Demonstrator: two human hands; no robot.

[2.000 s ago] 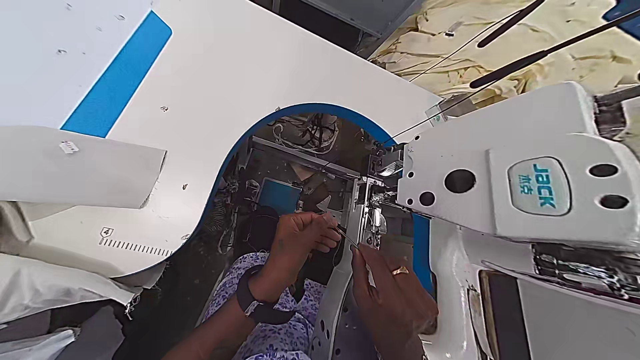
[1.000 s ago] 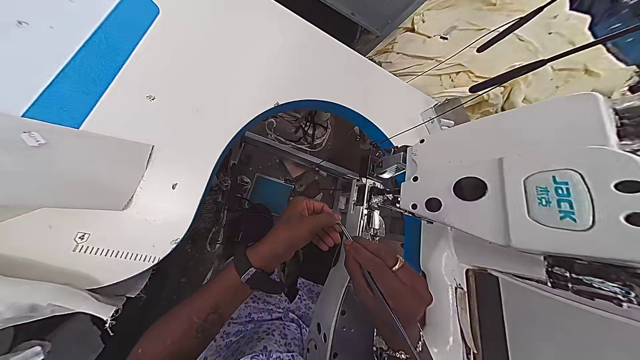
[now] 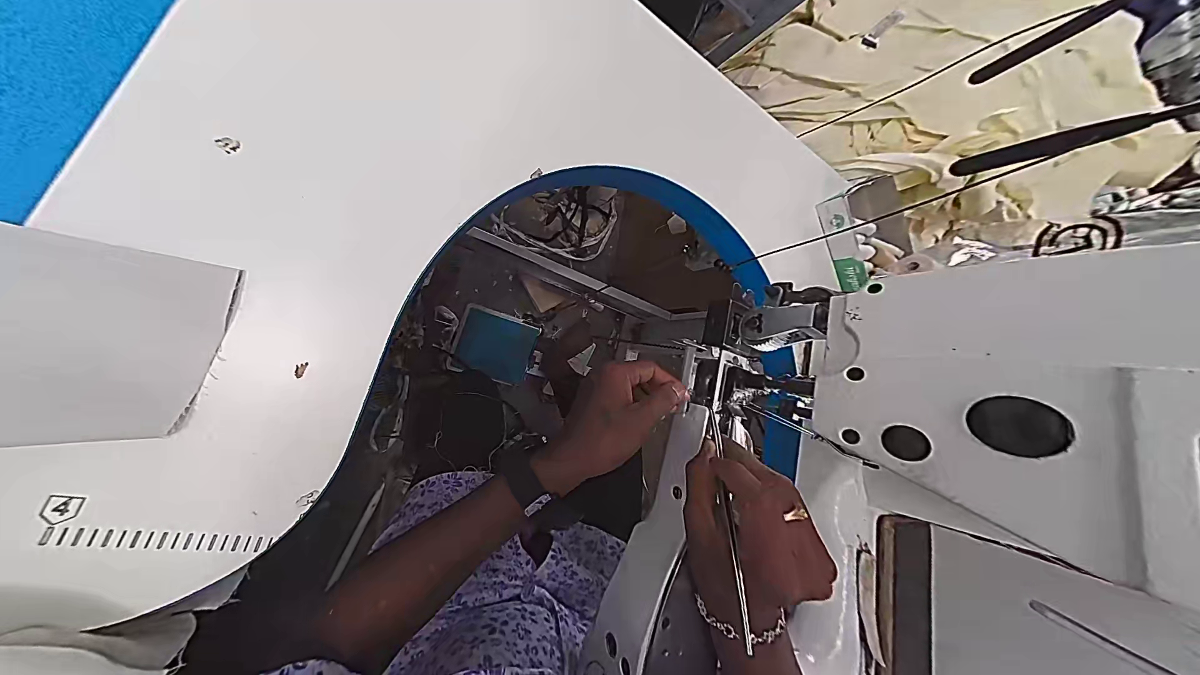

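My left hand (image 3: pixel 623 412), with a dark watch at the wrist, has thumb and forefinger pinched together just left of the sewing machine's needle and presser-foot area (image 3: pixel 727 375). Whatever lies between those fingertips is too small to make out. My right hand (image 3: pixel 750 525), wearing a ring and a chain bracelet, holds slim metal tweezers (image 3: pixel 733 553), whose upper end points at the needle area. Both hands are over the narrow white machine arm (image 3: pixel 656 553). The white sewing machine head (image 3: pixel 975 375) extends to the right.
A white table (image 3: pixel 422 112) with a blue-edged cutout surrounds the work area. Grey-white fabric (image 3: pixel 103 347) lies on it at the left. Cream fabric (image 3: pixel 900 103) is heaped at the upper right, behind threads and black rods. Cables (image 3: pixel 572 220) and a blue pad (image 3: pixel 497 344) show below the cutout.
My left hand has moved up to the needle area. The tweezers in my right hand now point up at that area too. The view has shifted closer.
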